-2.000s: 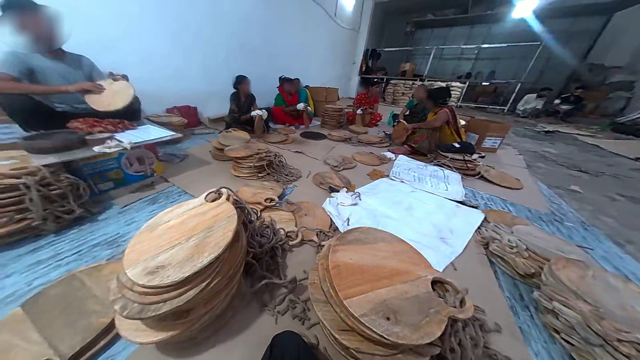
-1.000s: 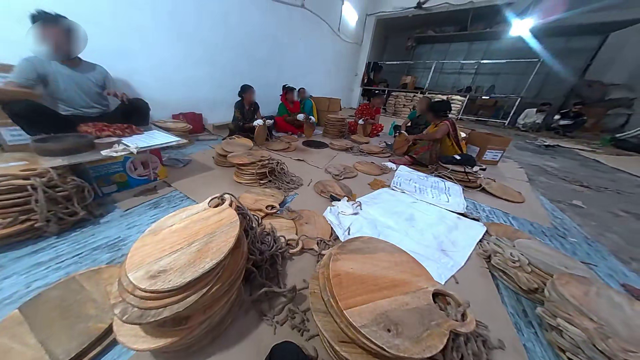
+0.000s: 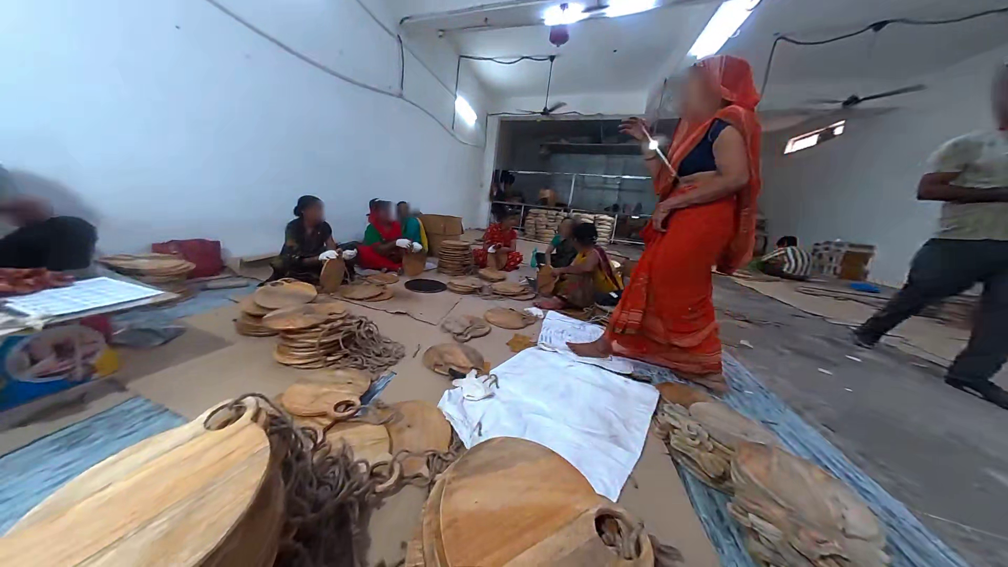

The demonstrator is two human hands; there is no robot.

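Note:
Neither my left hand nor my right hand shows in the head view. Nearest to me at the lower left is a stack of round wooden boards [image 3: 150,496], with a tangle of rope loops [image 3: 323,480] along its right side. A second stack of round boards [image 3: 512,504] stands at the bottom middle, its top board's handle hole threaded with rope. Beyond that stack a white cloth sheet [image 3: 551,409] lies on cardboard, with a crumpled white cloth piece [image 3: 475,386] on its left corner and written papers [image 3: 563,332] at its far edge.
A person in an orange sari [image 3: 677,236] stands beside the papers, one foot at them. Seated people with boards [image 3: 311,240] are farther back. More roped boards [image 3: 795,488] lie at right. Another person [image 3: 969,236] is at the far right. A low table with a sheet [image 3: 83,298] is at left.
The person in the orange sari and the person at the far right have come into view. The view has tilted up, and the near stacks sit lower in it.

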